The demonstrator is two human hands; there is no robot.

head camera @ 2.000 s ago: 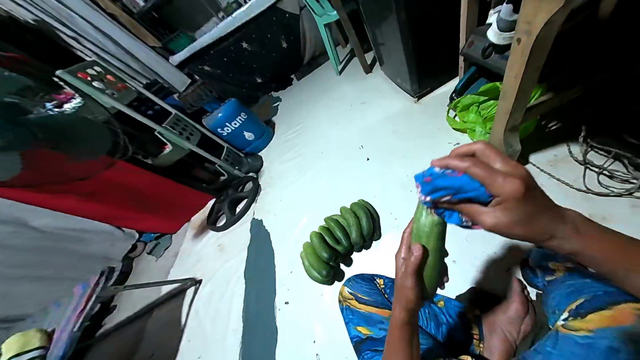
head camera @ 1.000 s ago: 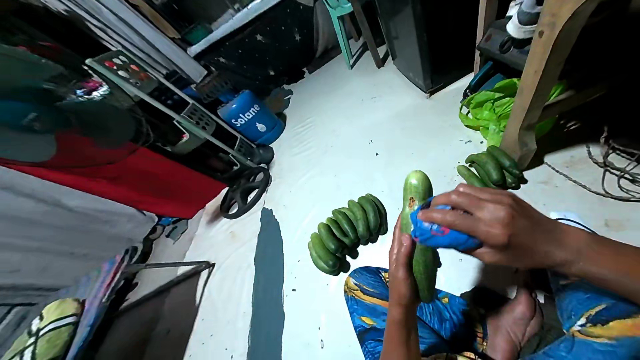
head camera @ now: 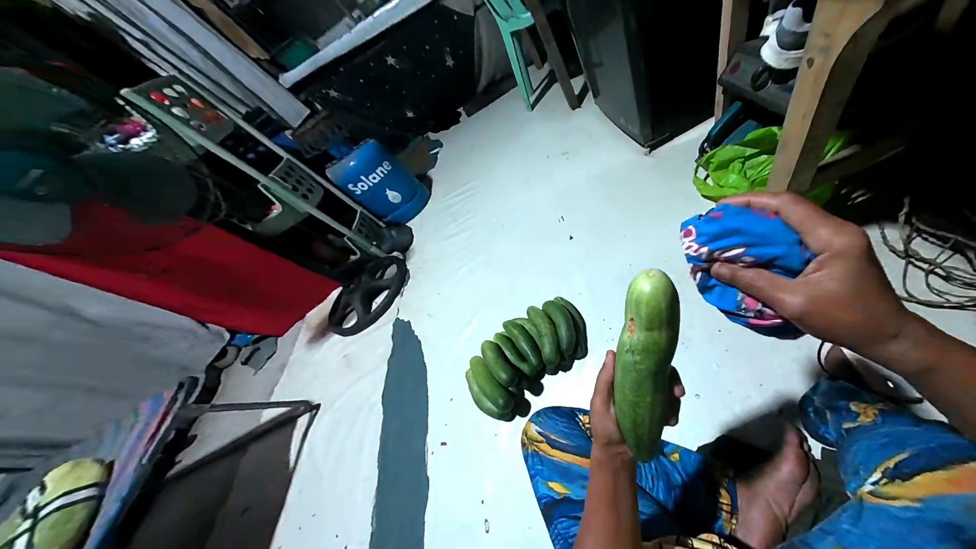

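My left hand (head camera: 608,412) holds a green cucumber (head camera: 646,358) upright, its pale rounded end at the top and a small brown blemish on its upper side. To the right of the cucumber and apart from it, my right hand (head camera: 827,267) grips a bunched blue cloth (head camera: 743,259) with pink and white print. A curved row of several green cucumbers (head camera: 526,347) lies on the white floor, left of the held one and just beyond my knee in blue patterned trousers.
A blue gas cylinder (head camera: 379,181) stands beside a shelf rack at the upper left, near a black wheel (head camera: 368,296). A green plastic bag (head camera: 740,164) lies by a wooden leg (head camera: 823,91) at the upper right. Coiled rope (head camera: 938,259) is at the far right.
The cloth was against the cucumber in both earlier frames; my right hand has moved it off to the right. Cucumbers seen on the right a second ago are not visible now.
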